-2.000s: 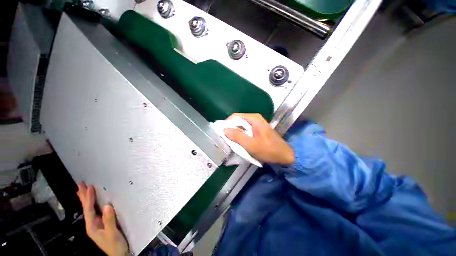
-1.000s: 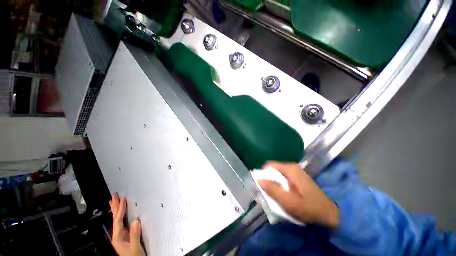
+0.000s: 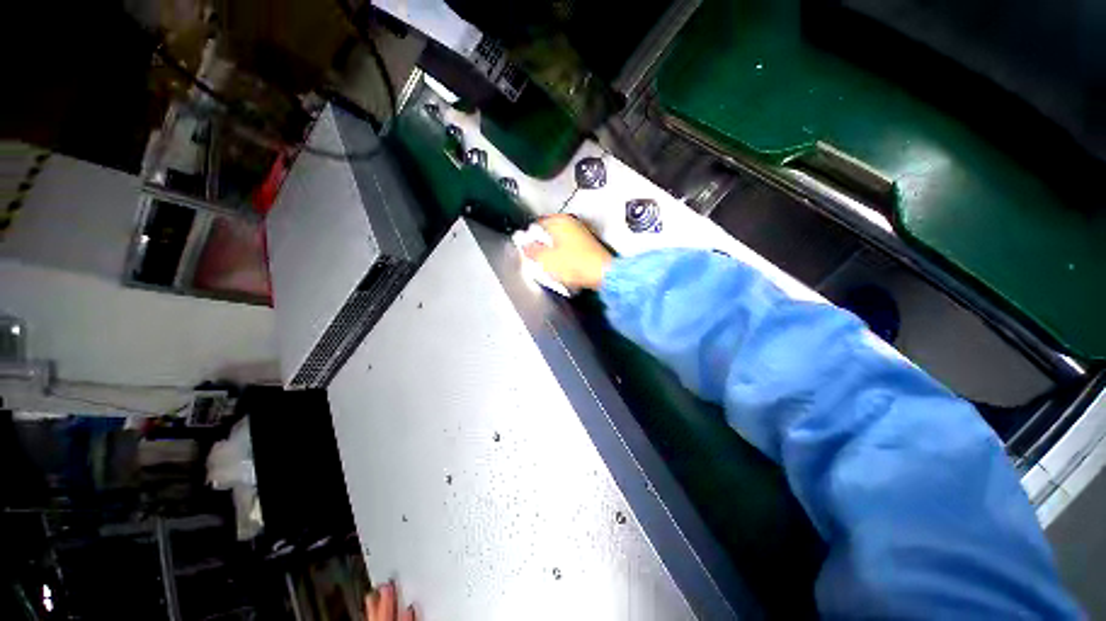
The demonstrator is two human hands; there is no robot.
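Note:
A large silver-grey server chassis [image 3: 485, 449] lies across the middle, with small screws on its plain top and a darker side panel [image 3: 588, 376]. My right hand [image 3: 570, 252] is bare and holds a crumpled white wiping cloth [image 3: 541, 265] against the chassis side, near its far corner. My left hand [image 3: 388, 604] shows only as fingertips at the bottom edge of the picture, by the chassis's left edge; the rest is cut off. The green pallet [image 3: 691, 431] beside the chassis is partly hidden by my blue right sleeve.
A second chassis [image 3: 321, 255] with a perforated grille end stands beyond the first, at upper left. Ball transfer units [image 3: 643, 216] sit on a white plate [image 3: 697, 231]. Another green pallet [image 3: 776, 91] and metal rollers lie at upper right. Dark shelving or equipment is at lower left.
My right hand has moved with the cloth from the near corner along the side panel to the far end. The view has shifted, and my left hand has mostly left the picture.

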